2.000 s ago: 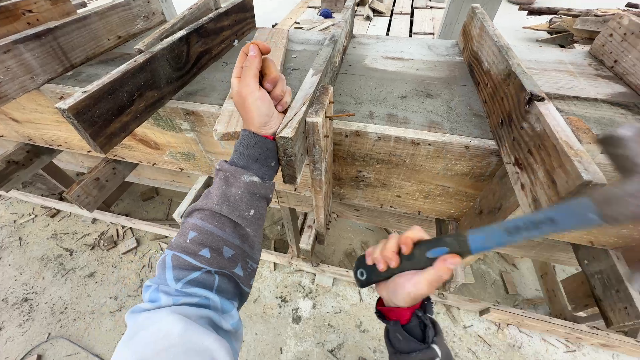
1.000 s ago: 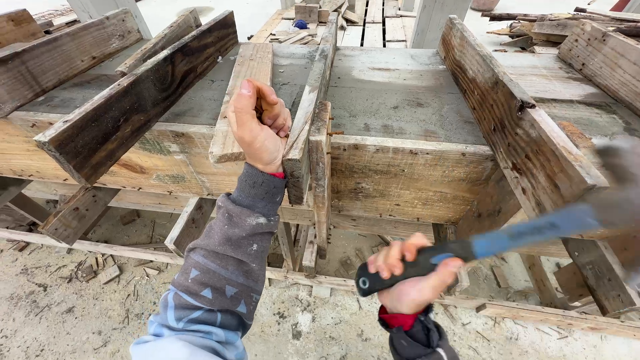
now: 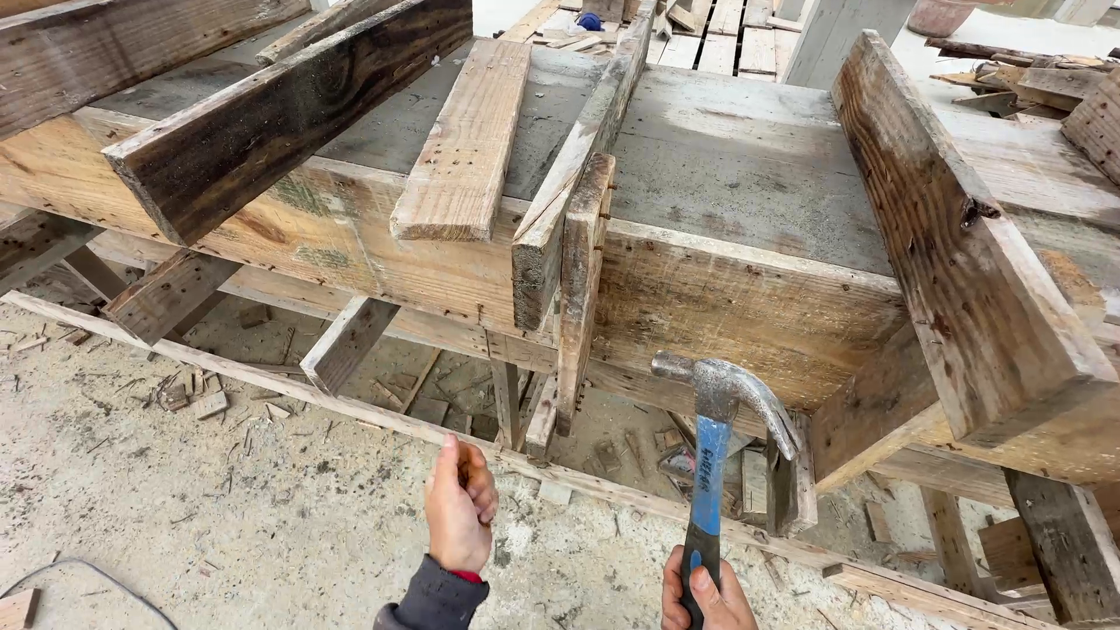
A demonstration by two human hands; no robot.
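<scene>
My right hand (image 3: pixel 707 595) is closed on the black grip of a claw hammer (image 3: pixel 710 446) with a blue handle, its head up and the claw toward the right. To the left of it, my left hand (image 3: pixel 461 505) hangs over the concrete floor, fingers loosely curled; its palm side is partly hidden, and nothing shows in it. Beyond both hands, a short upright board (image 3: pixel 584 289) with nails poking from its edge stands beside a long board on edge (image 3: pixel 569 188). A loose-looking flat plank (image 3: pixel 468 140) lies across the wooden formwork (image 3: pixel 744 297).
A dark board on edge (image 3: pixel 289 114) crosses the formwork at left, and a thick brown board (image 3: pixel 962 236) juts toward me at right. Low cross pieces and a long floor batten (image 3: pixel 350 404) run below. Wood scraps (image 3: pixel 201 394) litter the concrete; a cable (image 3: pixel 96 573) lies at lower left.
My left hand has dropped from beside the boards on the formwork to above the floor. The hammer, blurred and pointing right before, now stands upright in my right hand.
</scene>
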